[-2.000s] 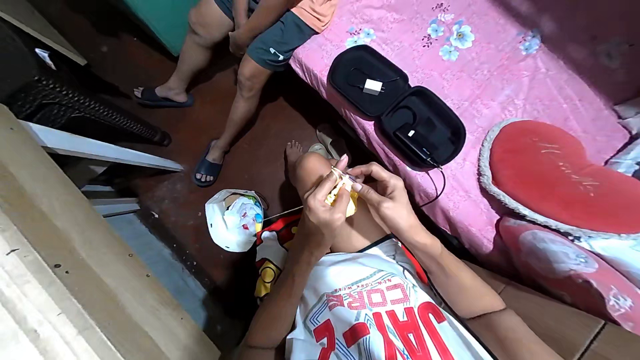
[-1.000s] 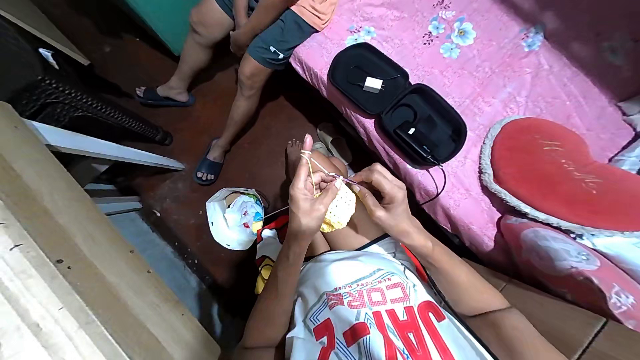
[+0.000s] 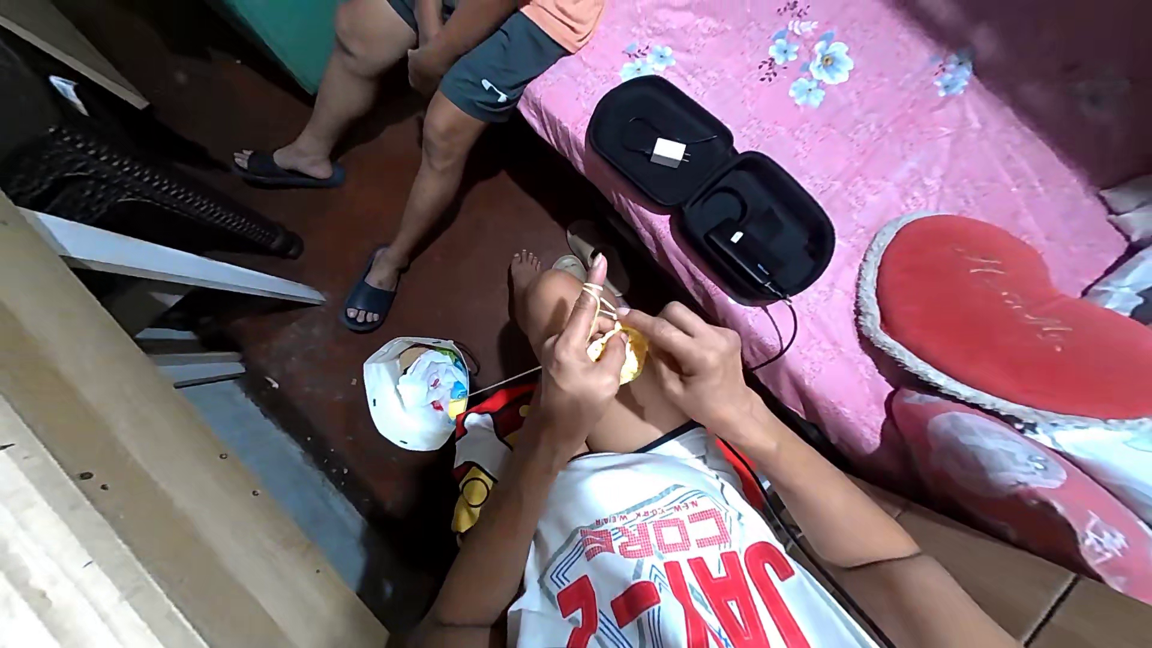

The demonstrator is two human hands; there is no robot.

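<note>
My left hand (image 3: 580,364) pinches a small yellow-and-cream crocheted piece (image 3: 633,354), its index finger raised with pale yarn looped around it. Close against its right side is my right hand (image 3: 688,355), thumb and fingers drawn together at the top of the piece; the tool in its fingers is too small to make out, perhaps a crochet hook. A strand of yarn (image 3: 504,382) runs from my left hand down-left to a white bag (image 3: 405,414) on the floor, which holds plastic wrapping and other small things.
Another person's legs (image 3: 441,153) in dark slippers are at the upper left. An open black case (image 3: 756,229) with a white charger (image 3: 668,152) lies on the pink bed cover (image 3: 864,162), near a red heart-shaped pillow (image 3: 1008,315). Wooden boards (image 3: 162,450) fill the lower left.
The crocheted piece, spread out below my fingers a second ago, is now gathered more in my left hand. My left index finger was raised then too, but not two seconds ago.
</note>
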